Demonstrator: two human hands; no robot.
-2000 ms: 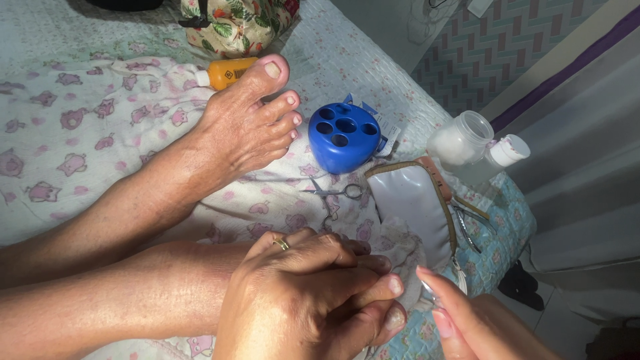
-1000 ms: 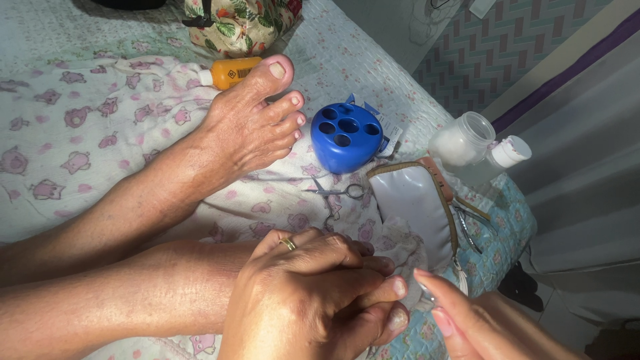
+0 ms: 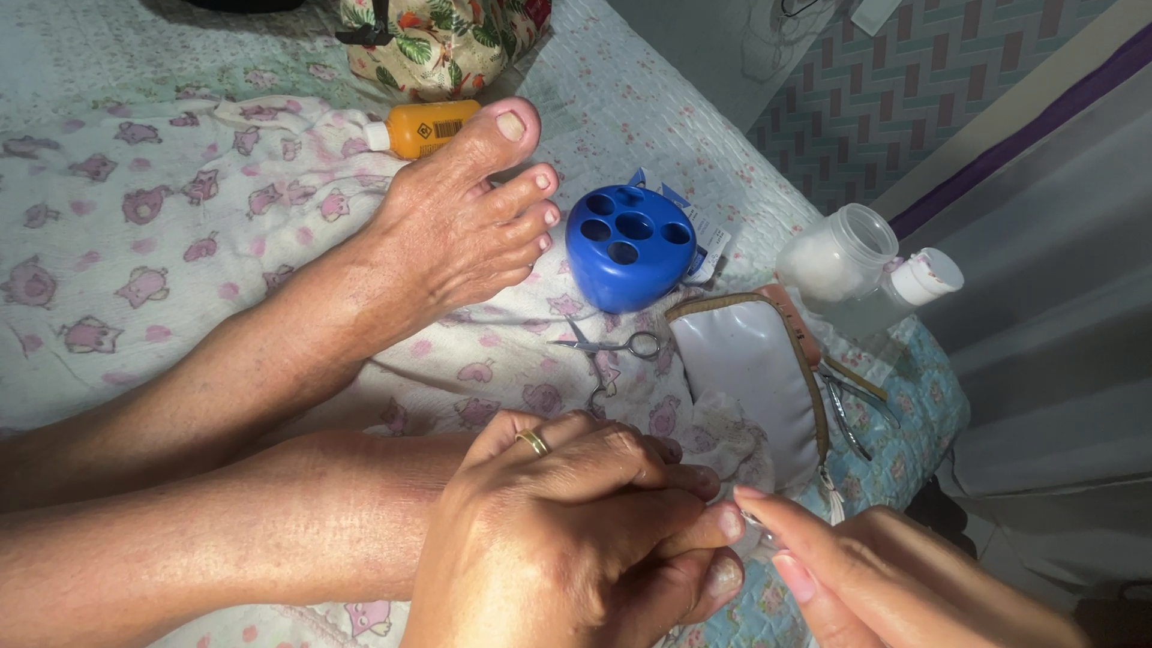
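Note:
My left hand (image 3: 558,522), with a gold-coloured ring, is wrapped over the toes of the nearer foot (image 3: 720,576) and holds them. At the toe tips, my right hand (image 3: 837,558) pinches a small metal tool (image 3: 760,526) between thumb and fingers; most of it is hidden, so its kind cannot be told. The other foot (image 3: 450,216) rests on an owl-print cloth (image 3: 144,207). Small scissors (image 3: 607,346) lie spread on that cloth, above my left hand. Beside them are a blue holder with round holes (image 3: 621,279) and a white pouch (image 3: 742,360).
Metal nippers (image 3: 846,414) lie at the pouch's right edge. Behind it stand an open clear jar of white cotton (image 3: 832,261) and a white-capped clear bottle (image 3: 877,301). An orange bottle (image 3: 423,129) lies behind the far foot, near a floral bag (image 3: 441,45). The bed's edge runs along the right.

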